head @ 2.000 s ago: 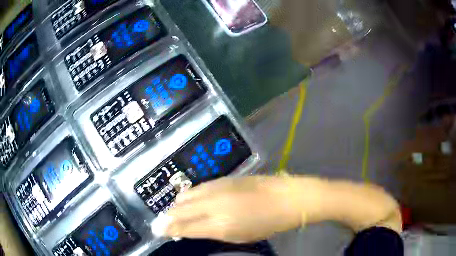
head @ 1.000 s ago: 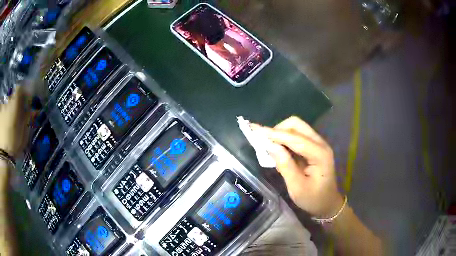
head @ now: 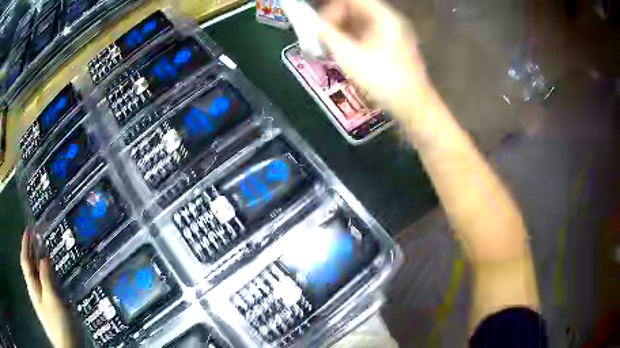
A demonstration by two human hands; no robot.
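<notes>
A clear plastic tray [head: 194,296] holds two columns of black keypad phones [head: 234,197] with white keys and blue print on their screens. Glare whitens the screen of the nearest right phone. My right hand [head: 370,51] is raised above the smartphone at the top, blurred, with a white cloth [head: 307,28] pinched in its fingertips. My left hand [head: 44,292] is at the tray's left edge, only partly in view; the tray hides part of it, so its grip cannot be told.
A pink-screened smartphone [head: 340,98] lies on the dark green mat [head: 401,183], partly behind my right hand. A small labelled object [head: 270,12] is at the mat's far edge. More trays [head: 41,41] of phones are at the upper left. Crumpled clear plastic [head: 530,81] is at the right.
My right hand has moved up and away with the white cloth, over the smartphone. My left hand has come into view at the left. The tray now appears shifted and turned.
</notes>
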